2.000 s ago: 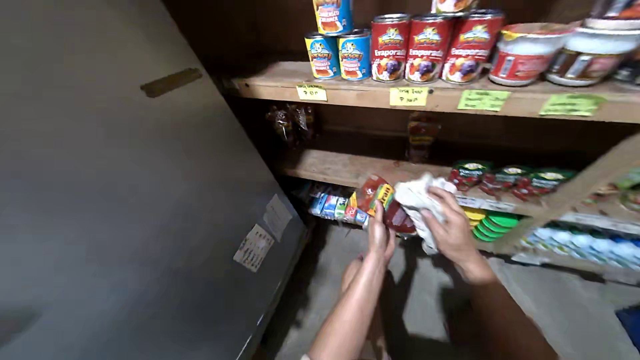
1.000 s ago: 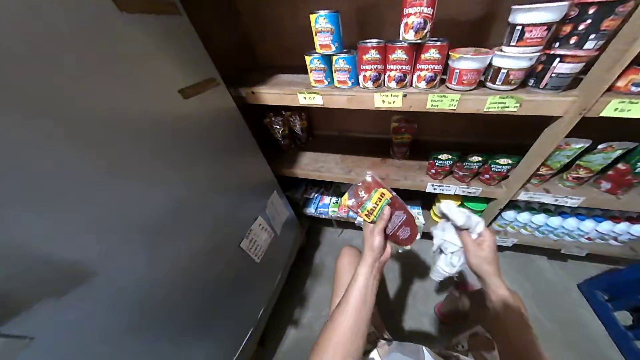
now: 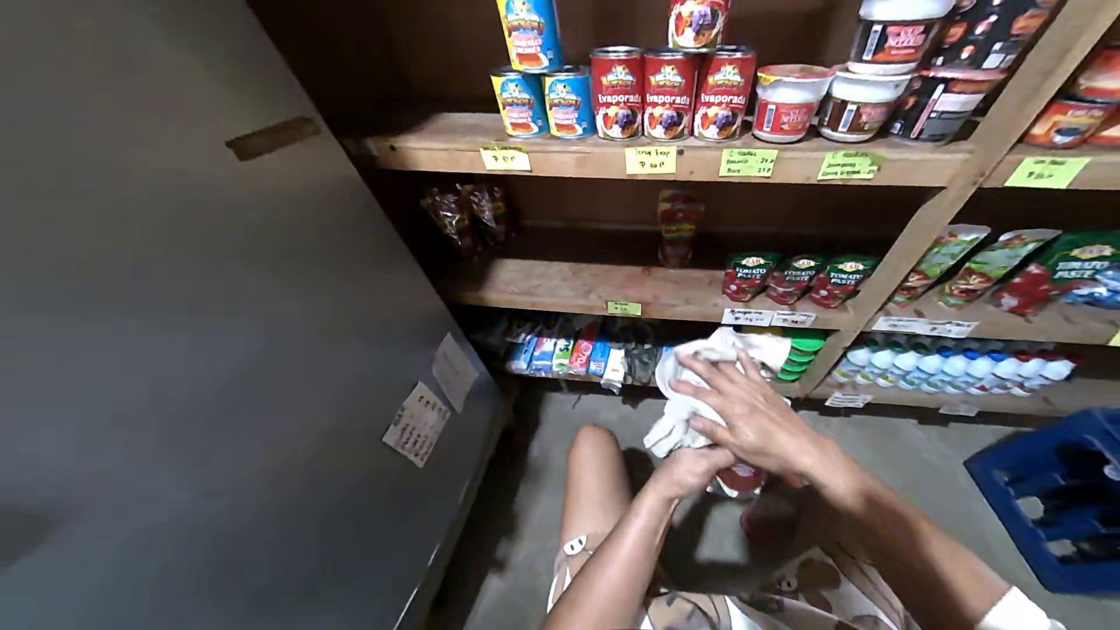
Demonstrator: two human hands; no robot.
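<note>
A white cloth (image 3: pixel 691 402) is spread under my right hand (image 3: pixel 744 411), whose fingers lie over it. My left hand (image 3: pixel 691 472) is just below, holding a red-brown sauce pouch (image 3: pixel 739 479). Most of the pouch is covered by the cloth and my right hand; only its bottom end shows. Both hands are close together in front of the lowest shelf.
Wooden shelves (image 3: pixel 560 284) hold evaporated milk cans (image 3: pixel 669 96), cup noodles (image 3: pixel 790 105), tomato paste pouches (image 3: pixel 796 278) and another sauce pouch (image 3: pixel 680 227). Small bottles (image 3: pixel 954 366) stand low right. A blue crate (image 3: pixel 1050 499) is on the floor; a grey metal surface (image 3: pixel 192 306) rises at left.
One second ago the cloth hung from my right hand, apart from the pouch, whose label showed. Now my right hand and the cloth have moved left onto the pouch, covering most of it.
</note>
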